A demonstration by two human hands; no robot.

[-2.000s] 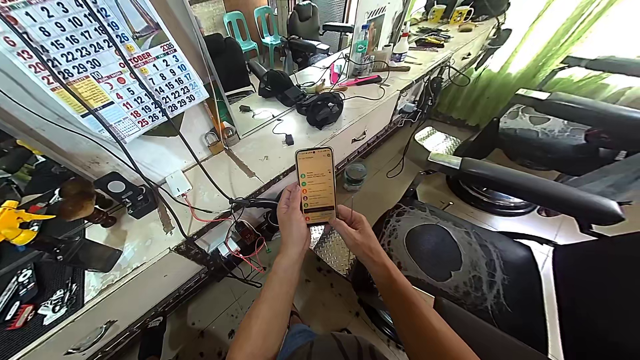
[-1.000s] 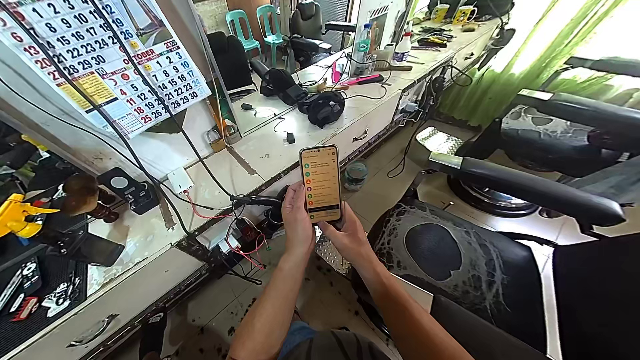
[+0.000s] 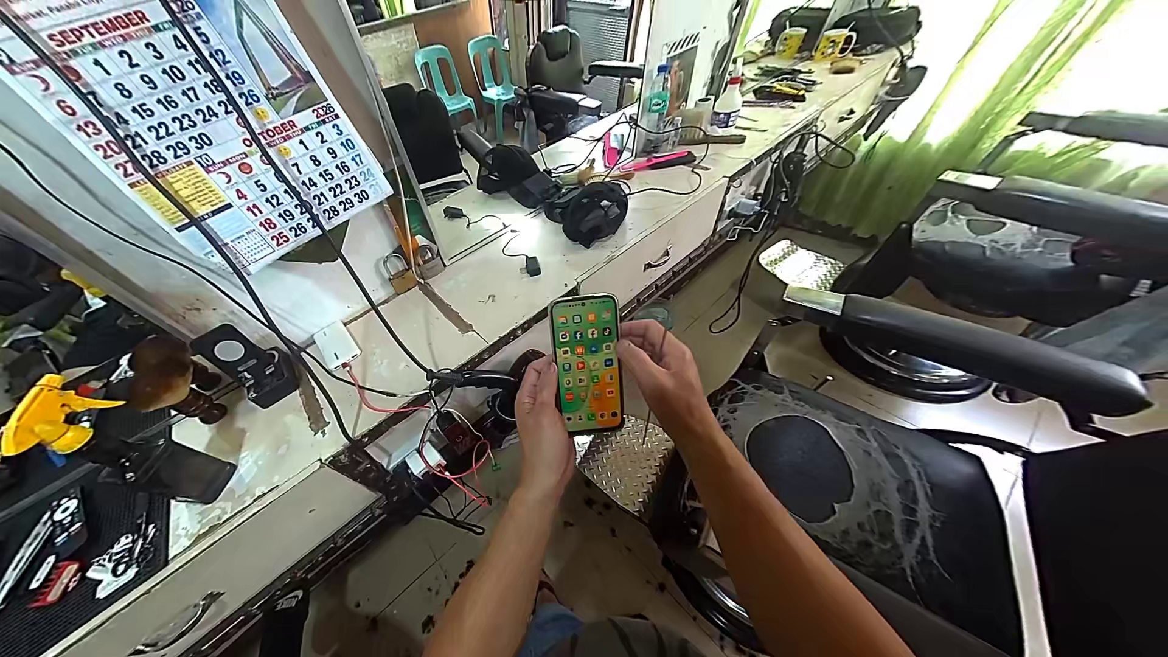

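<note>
A smartphone is upright in the middle of the head view, its lit screen showing a grid of app icons on a green and orange background. My left hand holds it by the lower left side and from behind. At the phone's right edge is my right hand, its fingers bent and its thumb near the screen; whether it touches the phone cannot be told. Behind the phone runs a long white counter with drawers. Left of my left hand, red and black cables hang around a white power strip.
A worn black barber chair with a metal footrest stands close on the right. On the counter lie a black corded bundle, a pink comb-like tool, a yellow spray bottle head and a padlock. Green curtains hang behind.
The phone screen has changed from a list on a pale background to a grid of app icons. My right hand has moved up from the phone's bottom to its right side.
</note>
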